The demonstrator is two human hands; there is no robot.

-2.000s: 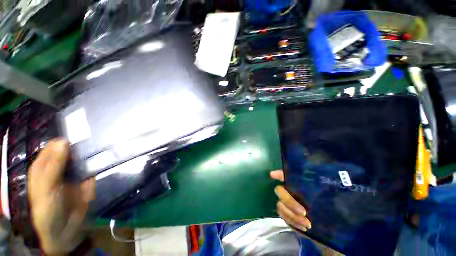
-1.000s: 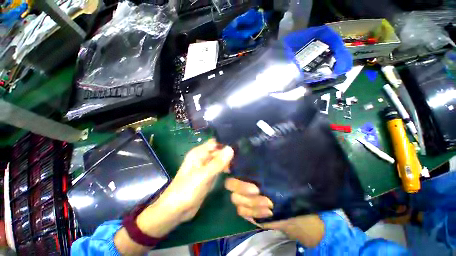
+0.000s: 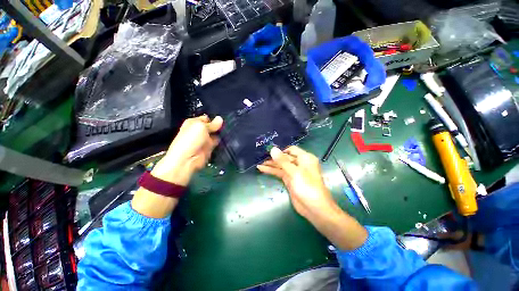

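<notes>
A black tablet [image 3: 244, 122] lies tilted over the rear middle of the bench, showing small "Android" lettering and a small white mark on its dark face. My left hand [image 3: 193, 145], with a dark red wristband, has its fingertips on the tablet's left edge. My right hand [image 3: 299, 176] pinches the near edge, thumb on the face. The fingers' undersides are hidden.
Black pen-like tool [image 3: 337, 138], tweezers [image 3: 354, 186], red L-shaped piece [image 3: 364, 144] and yellow screwdriver [image 3: 455, 170] lie on the green mat at right. Blue parts bin [image 3: 370, 88] is behind; a plastic-covered black stack [image 3: 122, 122] stands left.
The tablet has moved away from me toward the rear and turned, with both hands now at its edges. The black tool, tweezers and red piece are uncovered.
</notes>
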